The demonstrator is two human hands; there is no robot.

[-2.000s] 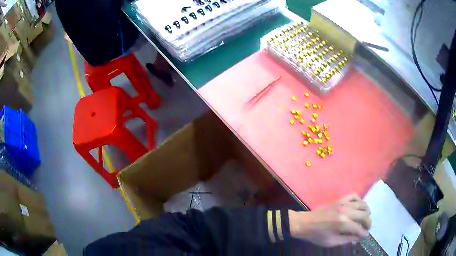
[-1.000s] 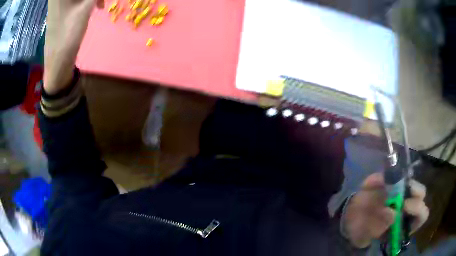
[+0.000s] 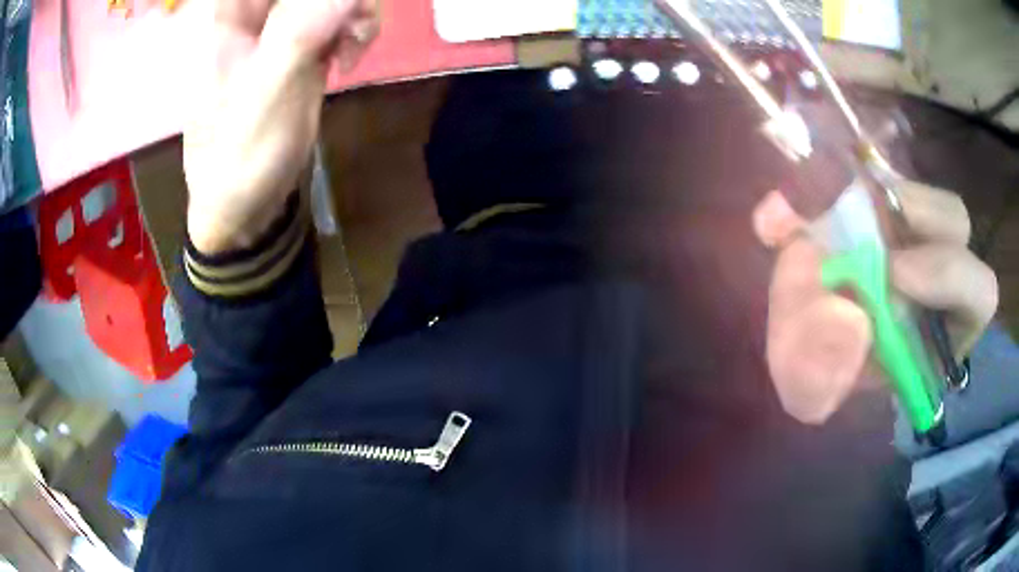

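My right hand [image 3: 866, 279] grips the green handle [image 3: 888, 324] of the soldering iron at the right. Its metal shaft [image 3: 732, 69] and the thin solder feed tube [image 3: 821, 76] point up towards the bench edge, over the row of discs. Several round parts with bright shiny centres [image 3: 646, 73] sit in a row below the blue-white toothed strip [image 3: 637, 20]. My left hand [image 3: 268, 106] is over the pink mat at the upper left, fingers bent near the top edge. It is blurred and overexposed, and I cannot tell whether it holds something.
The pink mat [image 3: 408, 39] and a white sheet [image 3: 475, 17] lie on the bench, with a few yellow pieces [image 3: 125, 6] at the top edge. A cardboard box [image 3: 380, 184] stands below the bench edge. Red stools [image 3: 117, 291] and a blue crate [image 3: 145, 458] are at the lower left.
My right hand has raised the green iron, and its shaft now reaches over the disc row. My left hand has moved rightward in view. The view has shifted, so the bench sits higher in it.
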